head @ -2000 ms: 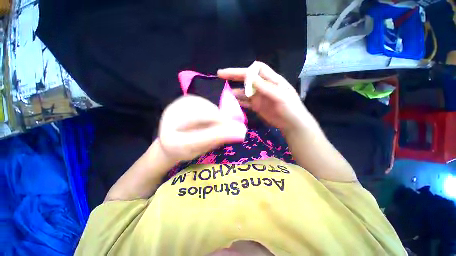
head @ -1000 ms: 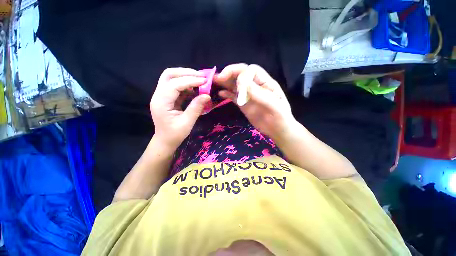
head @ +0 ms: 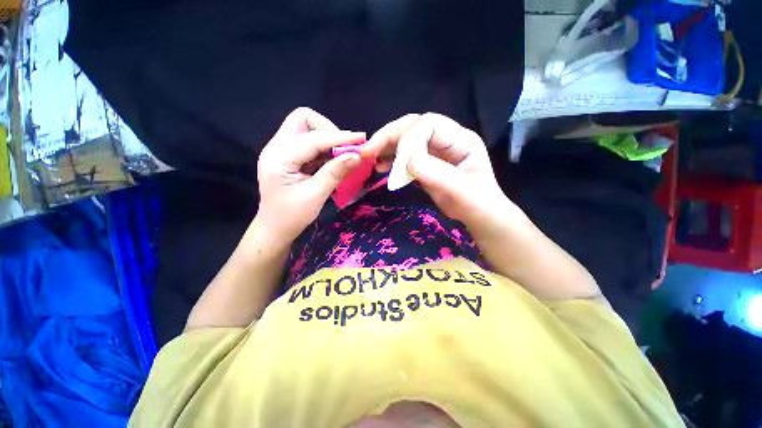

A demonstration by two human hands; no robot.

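Note:
A small bright pink piece (head: pixel 353 179) is held above the lap, its upper edge folded between the fingertips. My left hand (head: pixel 302 171) pinches it between thumb and fingers. My right hand (head: pixel 441 159) is close beside it, with a small pale item (head: pixel 401 174) between thumb and fingers, pointing down. The right index fingertip meets the pink piece's upper right edge. Black fabric (head: pixel 292 67) spreads over the table beyond both hands.
A worn, patchy table end (head: pixel 71 109) is at left, with blue cloth (head: pixel 58 309) below. At right are a blue basket (head: pixel 678 50), white straps (head: pixel 589 50), a green item (head: pixel 632 145) and a red stool (head: pixel 714 221).
My left hand has come from a blurred position near the lap up to the pink piece. The piece, earlier spread in a loop, is now folded and hangs lower. The pale item has moved slightly down.

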